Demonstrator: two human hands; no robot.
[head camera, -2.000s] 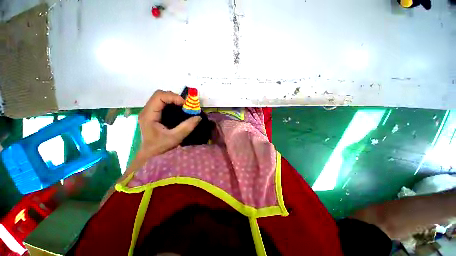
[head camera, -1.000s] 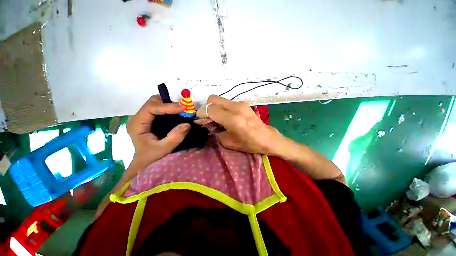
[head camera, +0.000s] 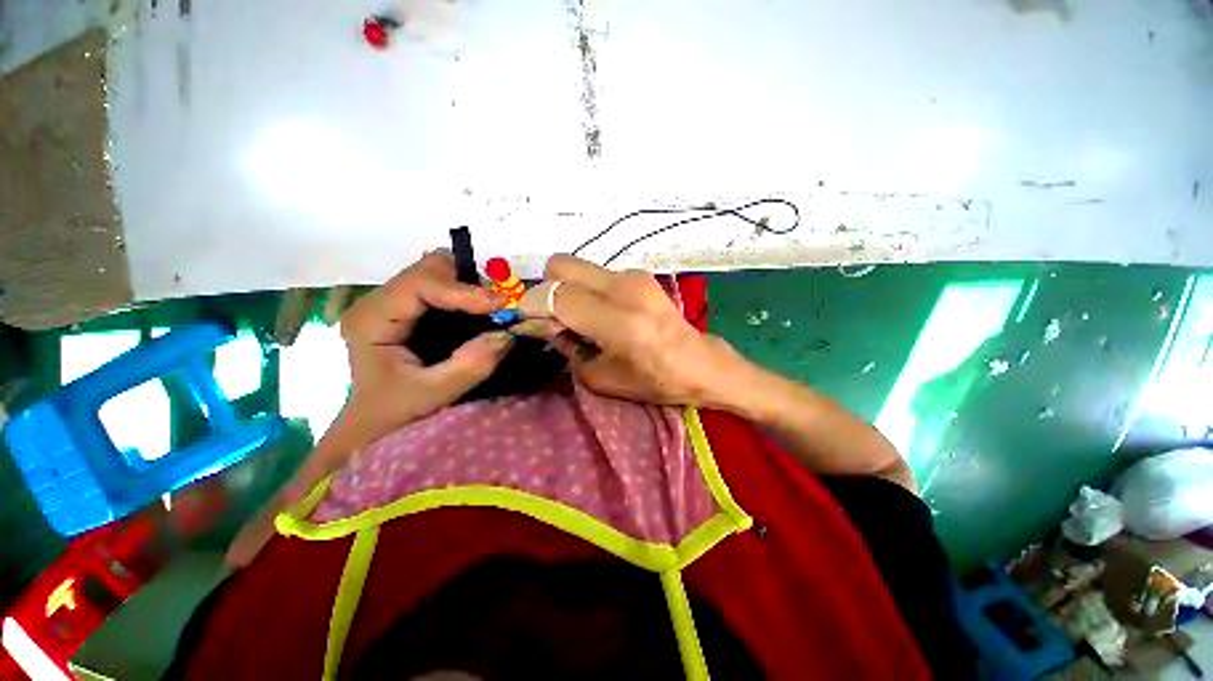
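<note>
My left hand (head camera: 415, 330) is closed around a black plush toy (head camera: 436, 335), mostly hidden in the fingers, at the table edge over my lap. A small striped hat (head camera: 504, 290) with a red tip and blue brim stands on it. A black hanging loop (head camera: 463, 254) sticks up beside the hat. My right hand (head camera: 615, 326), with a pale ring or band on a finger, has its fingertips pinched together at the hat's right side. A black sewing thread (head camera: 708, 210) loops over the table from behind this hand. No needle can be made out.
The white table (head camera: 851, 120) has a brown cardboard patch (head camera: 60, 173) at left and a small red ball (head camera: 377, 31) at the far side. A blue stool (head camera: 133, 426) stands lower left. A pink dotted apron (head camera: 532, 459) covers my lap. Cartons and bags (head camera: 1157, 492) lie lower right.
My right hand has come in from the lower right to the toy since two seconds ago, and thread now loops on the table. In the last second, the hat has become more covered by my fingers.
</note>
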